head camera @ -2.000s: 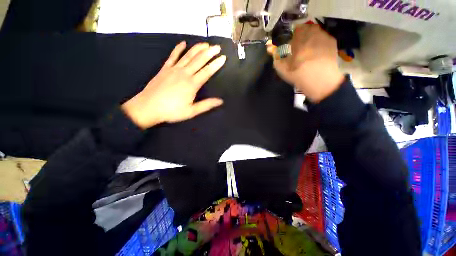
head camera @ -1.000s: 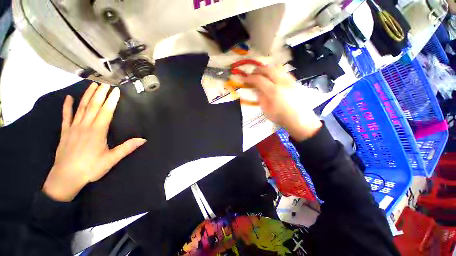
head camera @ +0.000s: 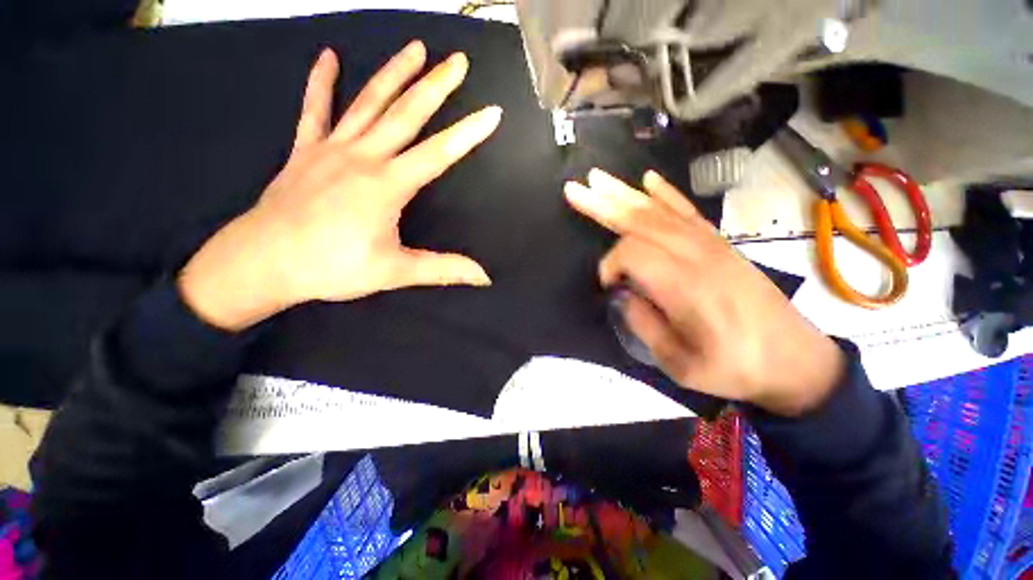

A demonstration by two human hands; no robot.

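Observation:
A large black garment panel lies flat under the sewing machine head, with a curved notch at its front edge. My left hand lies palm down on it, fingers spread and empty, left of the presser foot. My right hand is over the panel just below and right of the foot, some fingers extended and others curled. A small dark, greyish thing shows at its lower palm; whether it is gripped is unclear. Snips with red and orange handles lie right of the ribbed knob.
The machine head overhangs the back. A printed ruler edge runs along the table front. Blue baskets stand at the right, with a red one near my lap. Dark cloth pieces lie at the far right.
My right hand has left the snips, which now lie on the machine bed, and is over the panel near the foot. My left hand still lies on the panel. The view has swung back left.

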